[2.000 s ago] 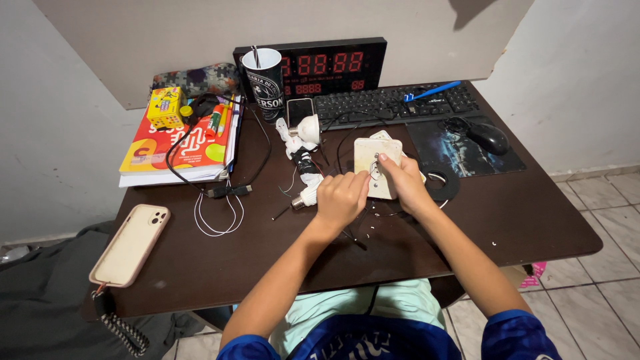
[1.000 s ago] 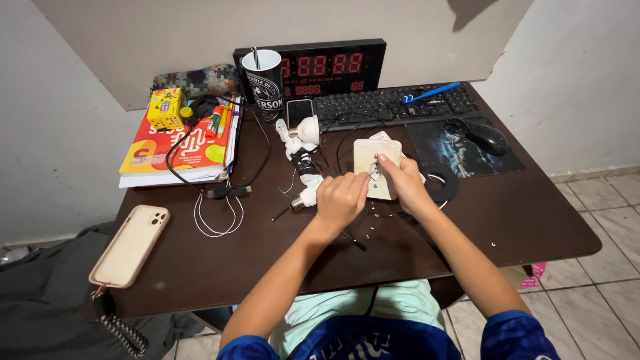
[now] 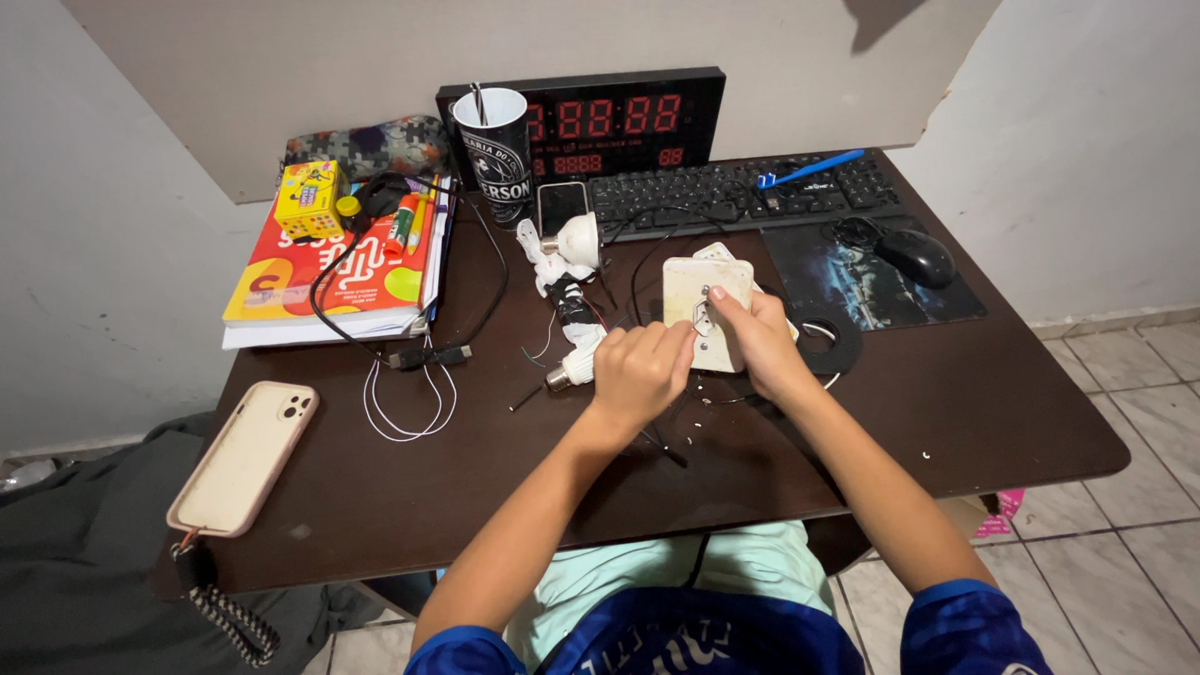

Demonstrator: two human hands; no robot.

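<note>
My right hand (image 3: 761, 342) grips a cream wall outlet plate (image 3: 682, 281) by its right side, thumb on the front near the upper screw. My left hand (image 3: 642, 367) is closed at the plate's socket opening, its fingertips pinching something too small to make out. Another white plate (image 3: 714, 251) shows partly behind it. A roll of black tape (image 3: 844, 345) lies to the right, under a white wire. Left of my hands are a white lamp socket (image 3: 578, 241) and a white bulb base (image 3: 574, 368), with black tape and white material between them. Black wires run beneath my hands.
A black keyboard (image 3: 656, 202) with a blue toothbrush (image 3: 816, 167), a mouse (image 3: 914, 258), a cup (image 3: 497, 159) and a digital clock (image 3: 609, 122) stand behind. Books (image 3: 328, 281), cables (image 3: 429, 356) and a phone in a case (image 3: 244, 459) lie left. Small white scraps (image 3: 691, 439) dot the desk.
</note>
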